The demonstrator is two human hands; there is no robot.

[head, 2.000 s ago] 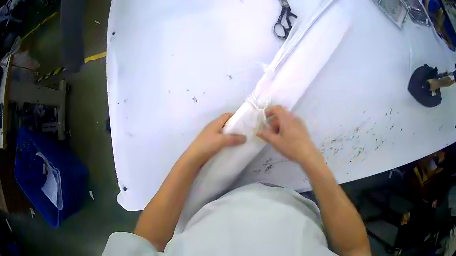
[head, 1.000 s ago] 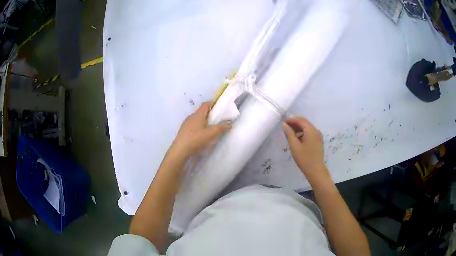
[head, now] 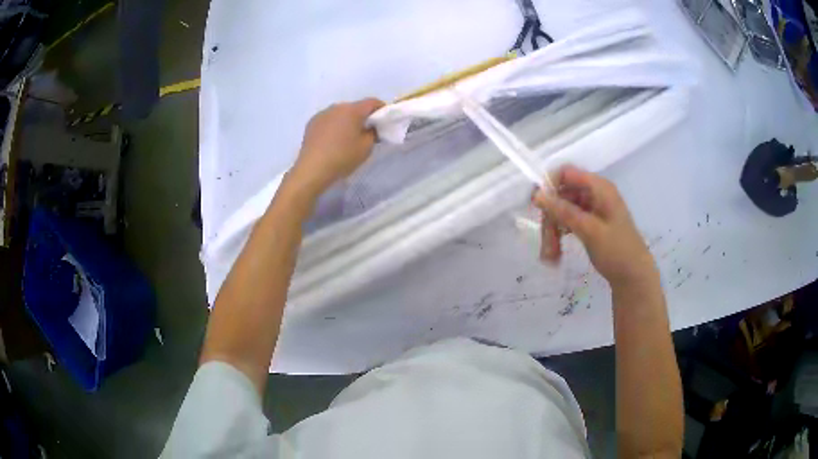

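Note:
A white paper pattern roll [head: 430, 202] lies partly opened across the table, its curled layers showing lengthwise. My left hand [head: 339, 142] grips the roll's far edge with a folded white piece [head: 395, 125] at the fingertips. A yellow ruler [head: 457, 79] lies along that edge. My right hand [head: 578, 213] pinches a white fabric tie [head: 507, 139] that stretches over the opened roll. The tie's loose end hangs blurred below my fingers.
Dark scissors [head: 531, 34] lie beyond the roll. An iron [head: 770, 177] stands at the right of the white table [head: 296, 54]. A metal tray [head: 717, 31] is at the far right. A blue bin [head: 67, 300] stands on the floor at left.
The knotted tie around the roll has come undone and my right hand has drawn it right. The roll has spread open and turned flatter across the table; my left hand has moved farther away.

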